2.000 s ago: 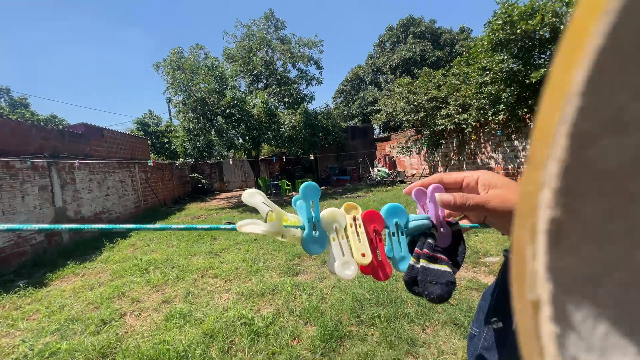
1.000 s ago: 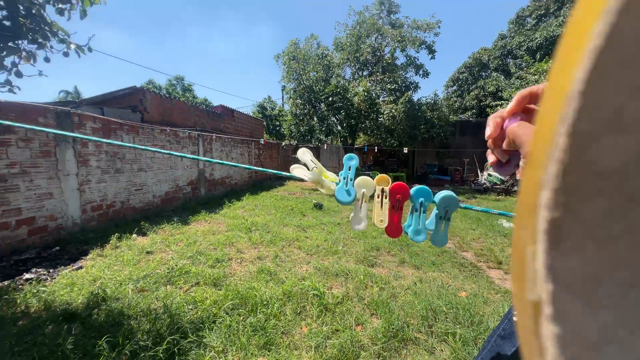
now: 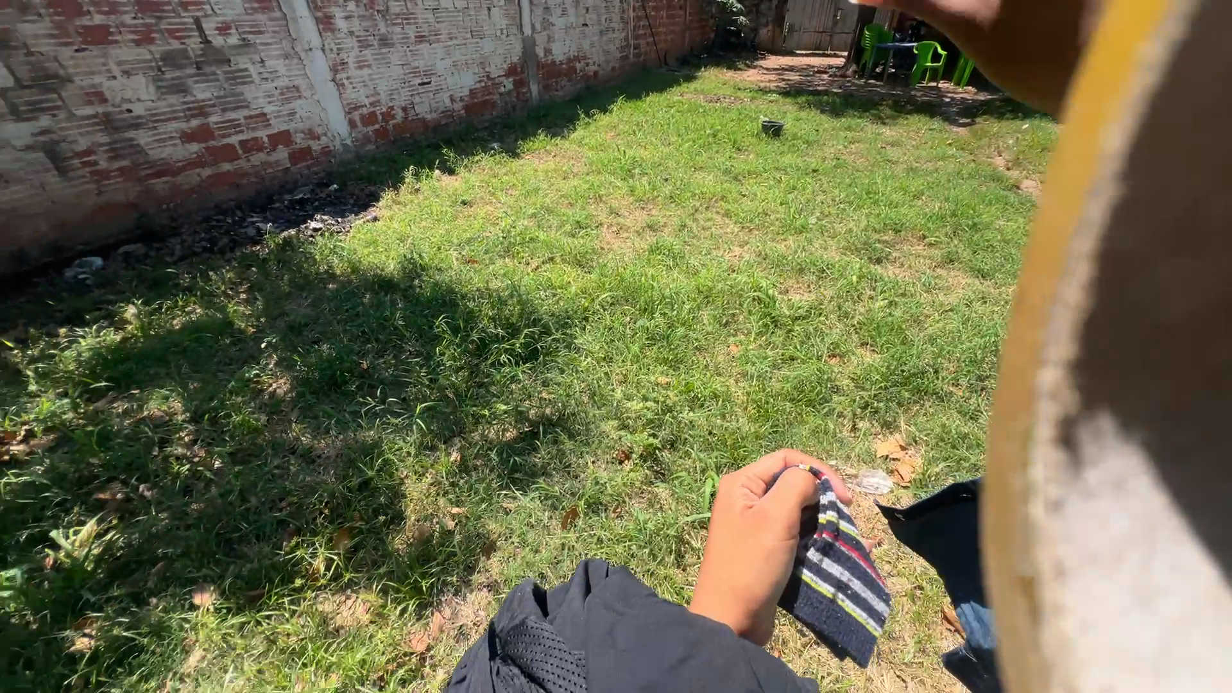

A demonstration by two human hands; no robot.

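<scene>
At the lower right, my left hand (image 3: pixel 760 544) pinches the top of a dark striped sock (image 3: pixel 845 577), which hangs down from the fingers. A black sleeve (image 3: pixel 616 640) covers that arm. My right hand (image 3: pixel 1011 43) is at the top right, cut off by the frame's edge and partly covered by a blurred, tan, yellow-rimmed object (image 3: pixel 1116 385) close to the camera. The fingers of my right hand are out of sight, so what it holds cannot be told. Neither the line nor the clothespins are in this view.
A brick wall (image 3: pixel 433 72) runs along the left side of the grass. Green plastic chairs (image 3: pixel 928 62) stand by a table at the far end, with a dark pot (image 3: pixel 772 127) on the grass nearer. Dark fabric (image 3: pixel 948 539) hangs beside the tan object.
The view has swung down from the line of clothespins to the grass. The striped sock, on the line two seconds ago, is now in my left hand, which has come into view.
</scene>
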